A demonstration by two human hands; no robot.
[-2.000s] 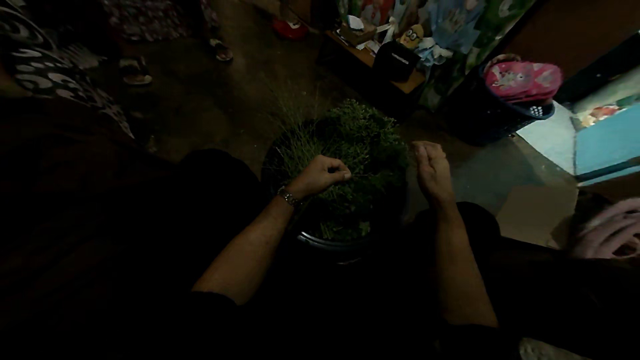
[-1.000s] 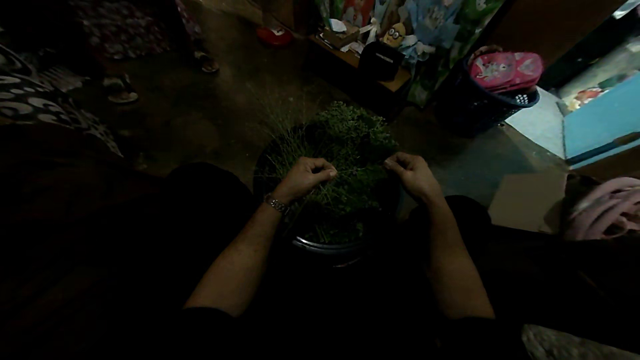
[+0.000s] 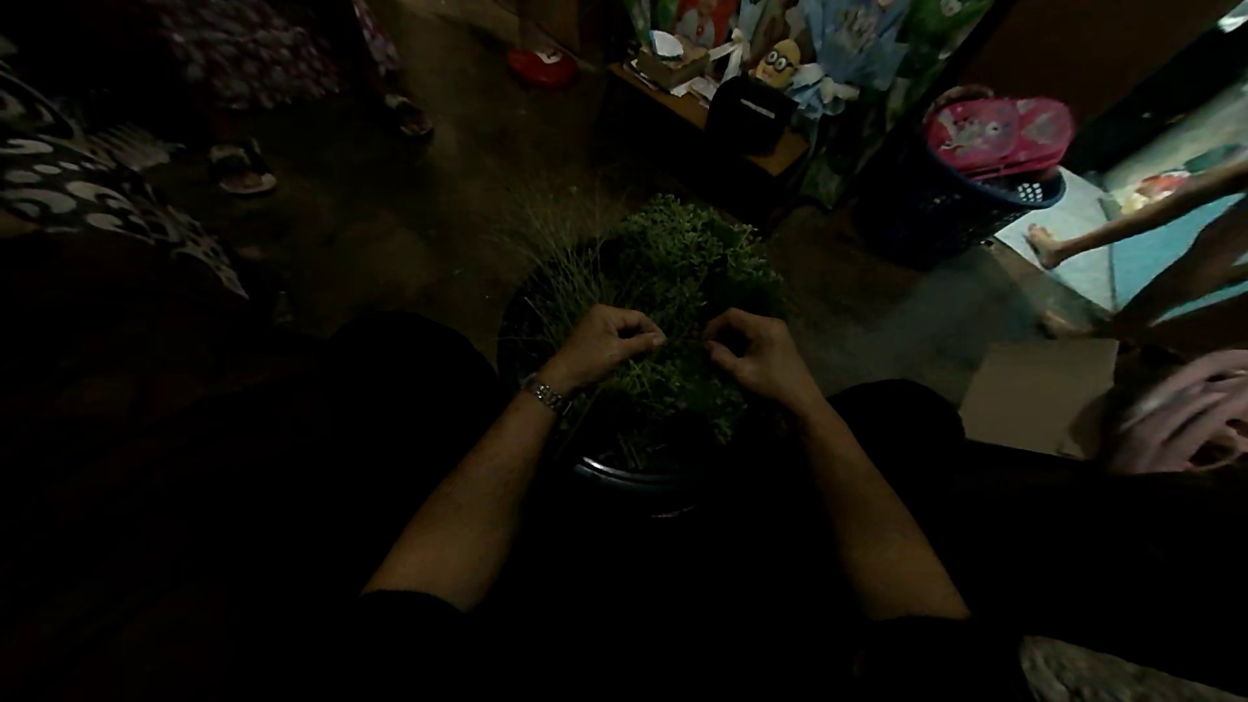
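A dark round tub [image 3: 639,478] with a shiny rim stands between my knees, with green leafy sprigs [image 3: 682,244] heaped in it. Thin pale stems [image 3: 575,278] stick up at its left side. Over the greens, my left hand [image 3: 609,343], with a metal-band watch on the wrist, has thumb and forefinger pinched together. My right hand [image 3: 756,353] is close by on the right, its thumb and forefinger also nearly meeting. A small gap parts the two hands. In the dim light I cannot tell whether a thin stem is between the fingers of either one.
A blue plastic basket [image 3: 960,195] with a pink bag [image 3: 1004,132] on it stands at the upper right. Beyond the tub is a low wooden table [image 3: 780,154] with a black box. Cardboard [image 3: 1038,395] lies at right. A person's bare foot [image 3: 1045,246] and another's sandalled feet [image 3: 242,168] show.
My right hand has come in from the right edge of the tub and is now beside my left hand over the greens. A person's bare legs have come into view at the right.
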